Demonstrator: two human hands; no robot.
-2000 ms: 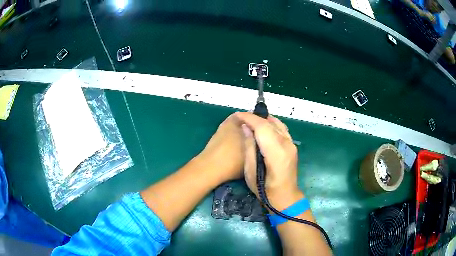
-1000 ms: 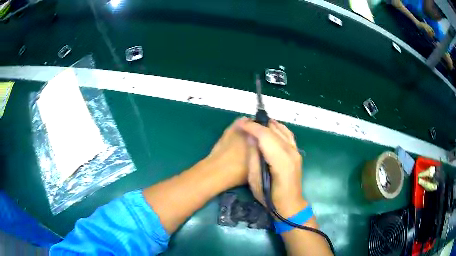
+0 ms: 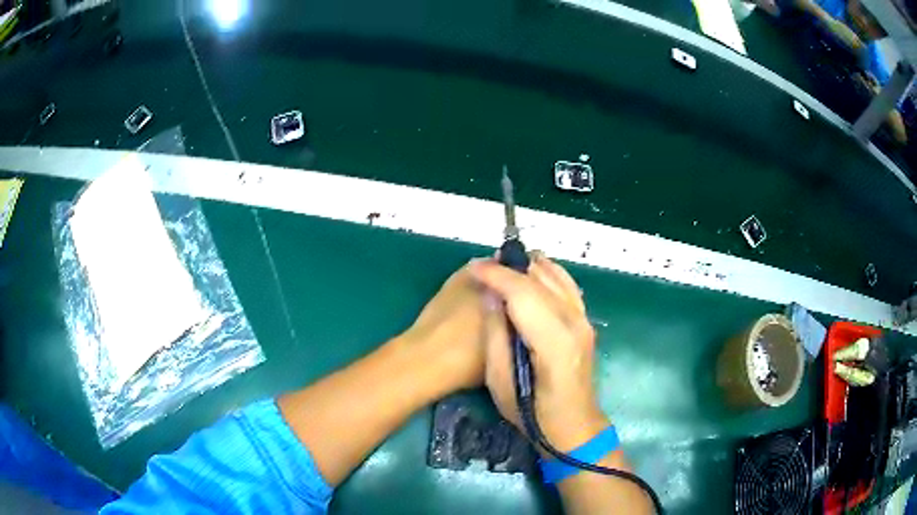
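My right hand (image 3: pixel 548 342) is closed around the black handle of a soldering iron (image 3: pixel 511 216). Its thin metal tip points away from me, over the dark green line, left of a watch housing (image 3: pixel 574 177). My left hand (image 3: pixel 452 317) rests against my right hand, its fingers mostly hidden, so I cannot tell what it holds. A slim pale end shows just right of my right hand. The dark fixture (image 3: pixel 473 438) lies on the bench under my hands, partly covered by my right wrist.
More housings (image 3: pixel 288 128) lie on the line beyond the white strip (image 3: pixel 402 208). Left is a clear bag (image 3: pixel 216 347) with a white sheet (image 3: pixel 131 272). Right are a tape roll (image 3: pixel 737 367), a fan (image 3: pixel 774 478) and a red tray (image 3: pixel 837 387). A person in blue sits at the top right.
The near housing, under the iron tip at first, now lies right of it, and other housings on the line have also shifted right. My hands keep the same hold and appear slightly lower.
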